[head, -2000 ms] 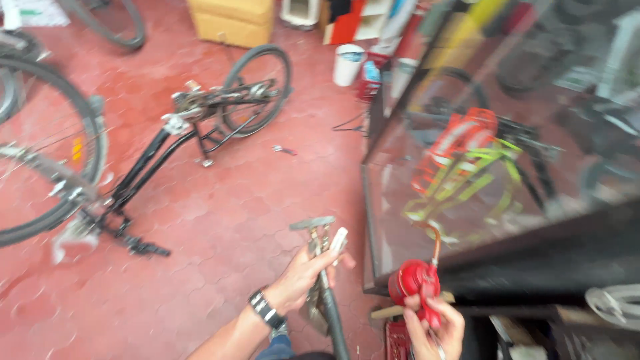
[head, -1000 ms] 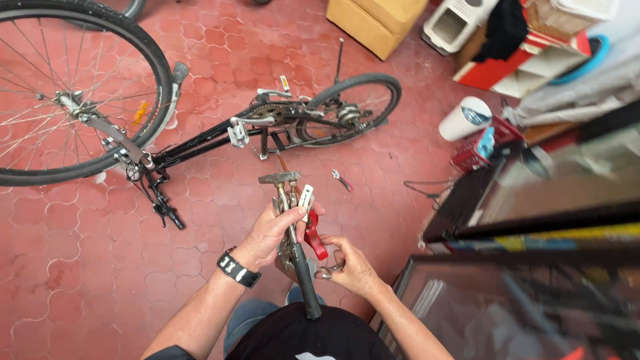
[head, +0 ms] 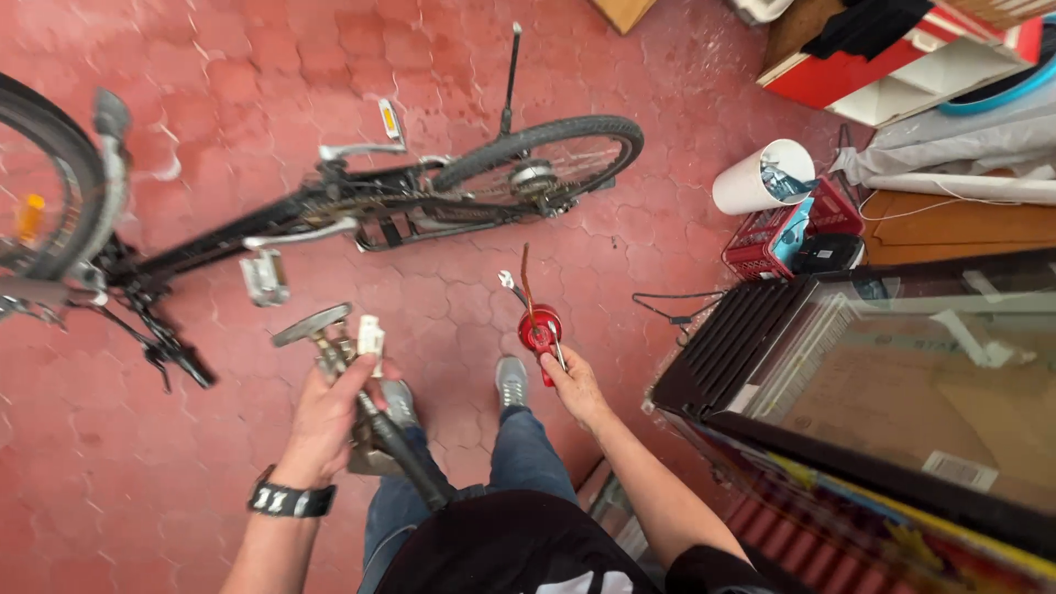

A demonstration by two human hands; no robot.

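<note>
My left hand (head: 330,412) grips a bundle of tools: a hammer (head: 312,325) with a metal head and dark handle, other metal tools beside it, and a small white object (head: 370,337) near the thumb. A flat metal piece hangs below that hand, partly hidden. In my right hand (head: 575,384) is a red oil can (head: 540,326) with a long copper-coloured spout, along with a thin silver tool (head: 556,342). Just beyond the can lies a wrench (head: 508,280) on the tiles. A black bicycle (head: 330,206) lies on its side ahead of both hands.
To the right stands a dark glass-topped cabinet (head: 891,363). Behind it are a red plastic crate (head: 755,243), a white bin (head: 763,177) and a red and white shelf unit (head: 891,74). A wire hanger (head: 676,307) lies on the red tiled floor near the cabinet. My shoes (head: 511,384) are below the hands.
My right hand, close to the left one a second ago, is now apart from it with the red oil can. The left hand keeps its tools. The view has turned down toward the floor.
</note>
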